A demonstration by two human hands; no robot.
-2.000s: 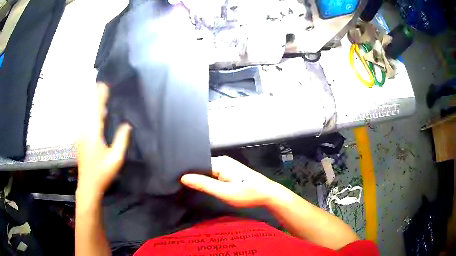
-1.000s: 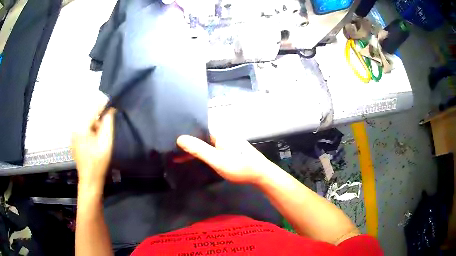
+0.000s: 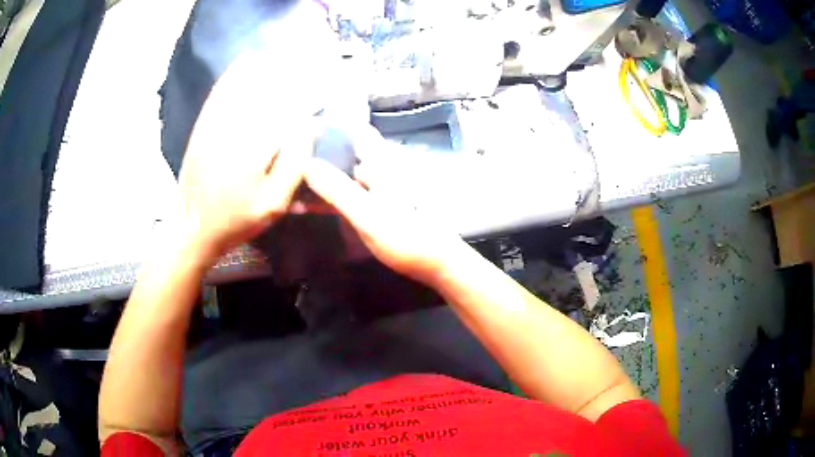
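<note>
A dark garment piece (image 3: 331, 147) lies on the white table in front of the machine and hangs over its front edge; glare washes out part of it. My left hand (image 3: 237, 183) lies over the cloth, overexposed. My right hand (image 3: 371, 210) is close beside it, thumb near the left hand, with cloth between them. The fingertips of both hands are lost in glare. The whitish machine (image 3: 429, 58) stands beyond; its needle area is hidden by glare.
A dark strip stack (image 3: 40, 134) lies at the table's left. A recess (image 3: 420, 129) is before the machine. Yellow and green loops (image 3: 643, 96) and tan scraps (image 3: 684, 85) lie at the right end. Blue panel (image 3: 592, 4) tops the machine. Scraps litter the floor.
Both hands have moved forward and closer together, onto the cloth near the machine. The cloth has moved forward, and less of its pale, lit surface shows near the table edge.
</note>
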